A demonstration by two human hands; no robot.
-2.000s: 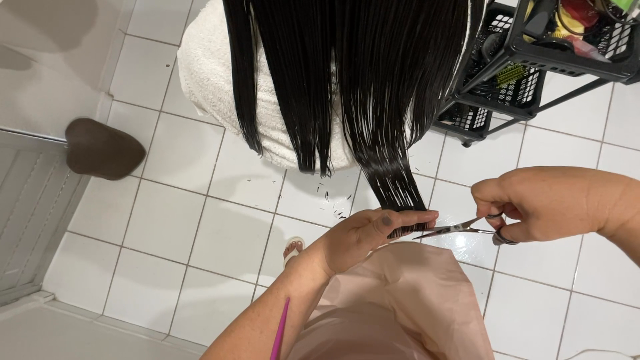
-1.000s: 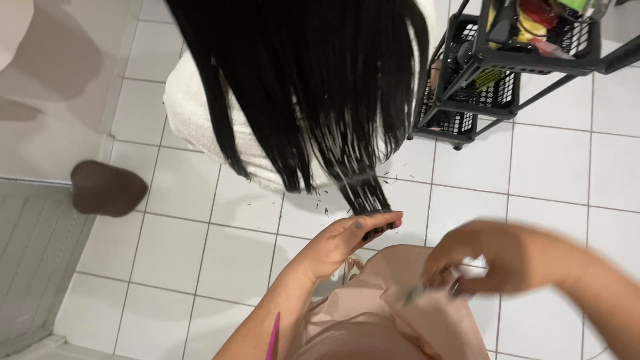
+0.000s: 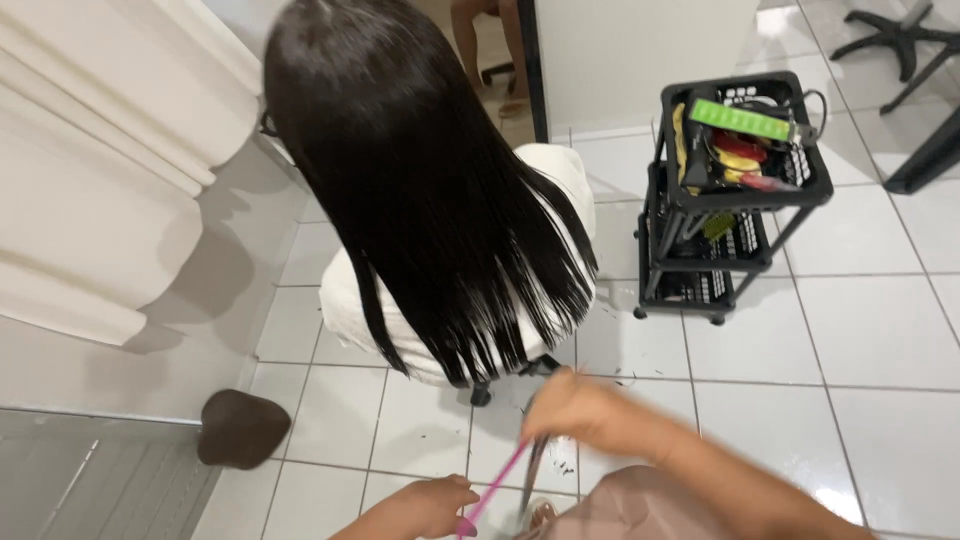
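Note:
Long, straight dark hair [image 3: 420, 172] hangs down the back of a seated person wrapped in a white towel [image 3: 345, 300]. Below the hair ends, my right hand [image 3: 581, 412] is closed on a pink pointed tool [image 3: 495, 484], perhaps a comb's tail; the blurred scissors [image 3: 534, 465] hang down from the same hand. My left hand [image 3: 439, 506] is lower and to the left, its fingers beside the lower end of the pink tool; whether they grip it cannot be told. Neither hand touches the hair.
A black three-tier trolley [image 3: 746, 199] with a green-handled item [image 3: 739, 120] and other tools stands at the right. A brown stool seat [image 3: 241, 429] is at the lower left, cream curtains [image 3: 90, 150] at the upper left. Cut hair bits [image 3: 562, 466] lie on the white tiles.
My left hand has let go of the hair ends it held between its fingers and moved down. The pink tool, earlier along my left forearm, is now at my right hand. The view has shifted to show the head.

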